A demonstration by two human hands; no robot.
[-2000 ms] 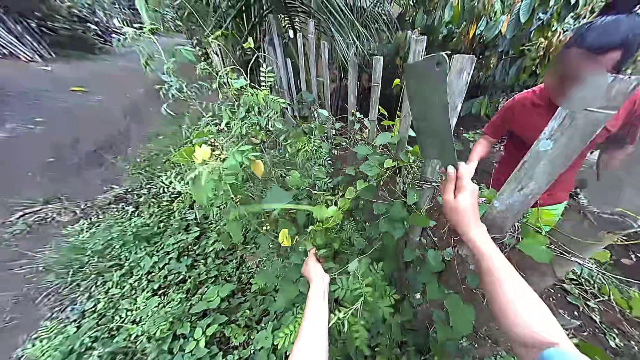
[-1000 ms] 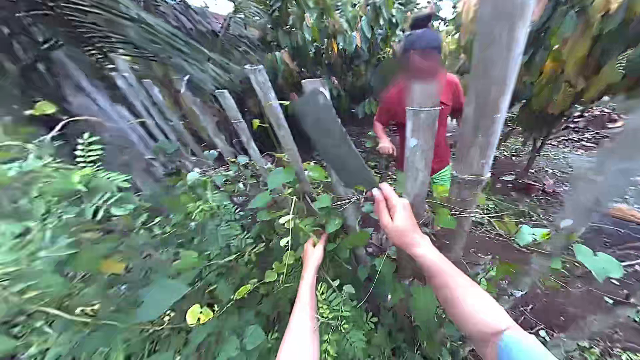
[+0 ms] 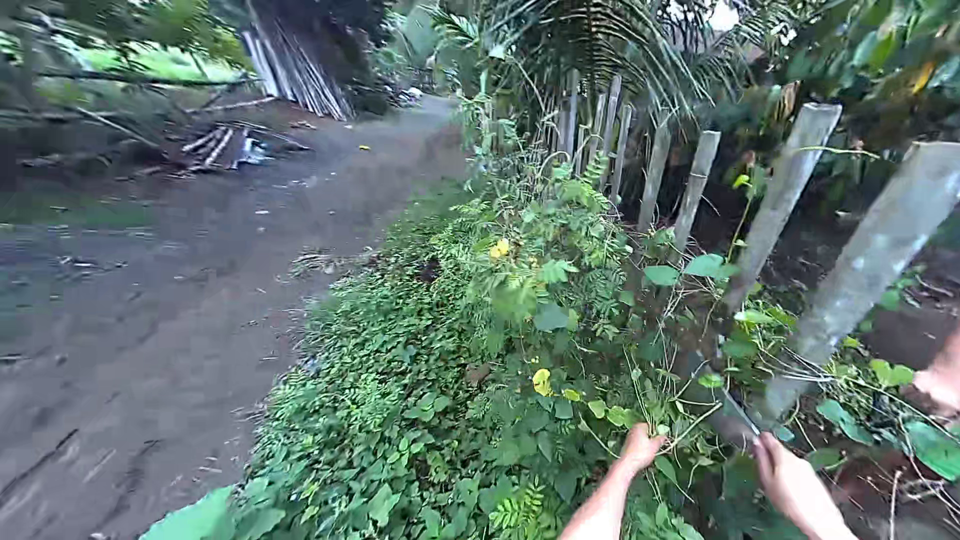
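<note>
My left hand point(image 3: 641, 444) grips a bunch of thin green vine stems point(image 3: 660, 409) among the weeds at the lower centre-right. Just to its right, my right hand point(image 3: 784, 469) is closed on the handle end of a machete. The machete's blade point(image 3: 739, 409) is seen nearly edge-on, pointing up and away into the vines at the foot of the fence; its far end is hard to make out among leaves and shadow. Leafy vines climb around a bamboo fence post point(image 3: 862, 262) beside the hands.
More bamboo posts point(image 3: 697, 184) run away in a row under palm fronds point(image 3: 592, 37). Low green ground cover point(image 3: 375, 420) borders a dirt path point(image 3: 225, 300) on the left. Cut poles point(image 3: 296, 71) lean farther back. Part of another person's skin point(image 3: 941, 379) shows at the right edge.
The machete was raised upright before the posts; it is now low among the vines. My left hand stays near the stems. The view has swung left, and the person in red is mostly out of it.
</note>
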